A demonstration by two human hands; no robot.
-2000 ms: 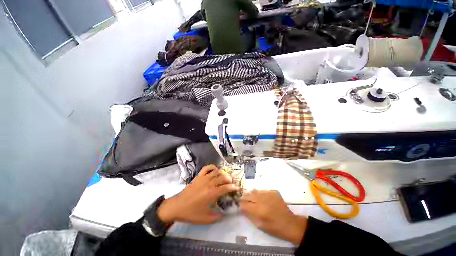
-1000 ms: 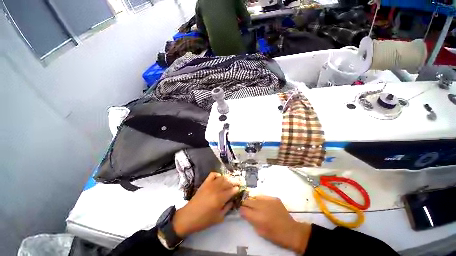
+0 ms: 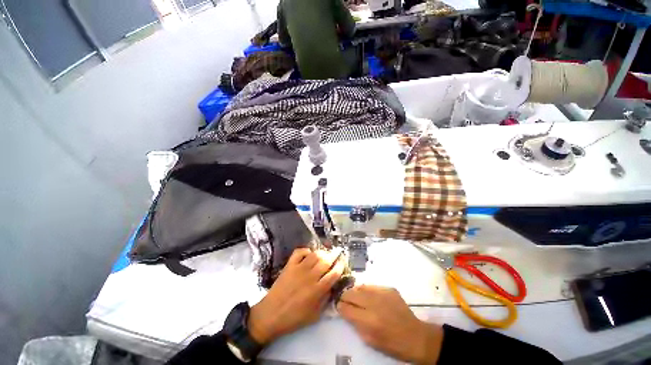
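The dark grey garment (image 3: 221,207) lies in a heap left of the needle, with a darker band, small round dots and a whitish patterned lining (image 3: 258,242) showing. A small bunch of the cloth (image 3: 344,285) is between my hands in front of the presser foot (image 3: 357,253). My left hand (image 3: 300,292) presses and holds it from the left, fingertips beside the lit needle area. My right hand (image 3: 382,321) pinches its right edge. The fingers partly hide the cloth and the needle point.
The white sewing machine head (image 3: 357,171) carries a checked cloth scrap (image 3: 435,192). Red and orange scissors (image 3: 485,285) and a phone (image 3: 615,298) lie on the right. Behind are striped garments (image 3: 314,107), a thread cone (image 3: 567,82) and a person in green (image 3: 314,43).
The small bunch and my left hand have shifted slightly at the needle. The garment's near part is drawn a little towards me. Both hands stay on the cloth; the view has shifted slightly.
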